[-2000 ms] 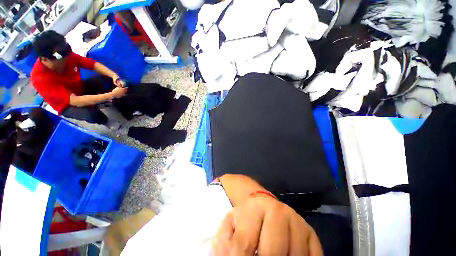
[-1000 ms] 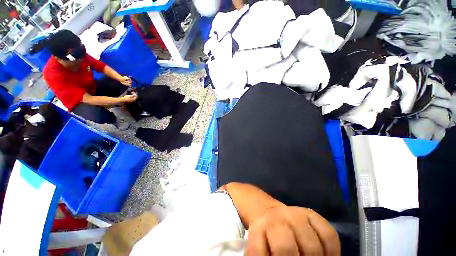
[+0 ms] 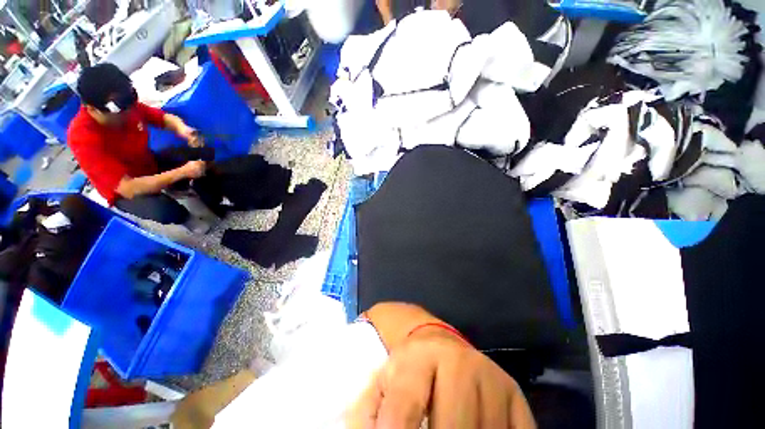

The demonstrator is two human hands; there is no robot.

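My left hand (image 3: pixel 449 381) is at the bottom centre, back of the hand up, with a white sleeve and a thin red string at the wrist. Its fingers bend down and are cut off by the lower edge, so any grip is hidden. Just beyond it lies a stack of black panels (image 3: pixel 449 239) with a rounded far end. At the right, a large black panel (image 3: pixel 731 310) lies on the white table (image 3: pixel 658 289), and a short narrow black strip (image 3: pixel 642 343) reaches left from it. My right hand is not in view.
White and black cut pieces (image 3: pixel 419 80) are heaped behind the stack. A person in a red top (image 3: pixel 109 151) crouches at the left with black cloth. Blue crates (image 3: pixel 197 314) stand at the left. White cloth (image 3: pixel 294 302) lies beside my sleeve.
The camera view has shifted slightly back and forth. My left hand stays at the near end of the black stack. The crouching person's hands and the black cloth by them have moved.
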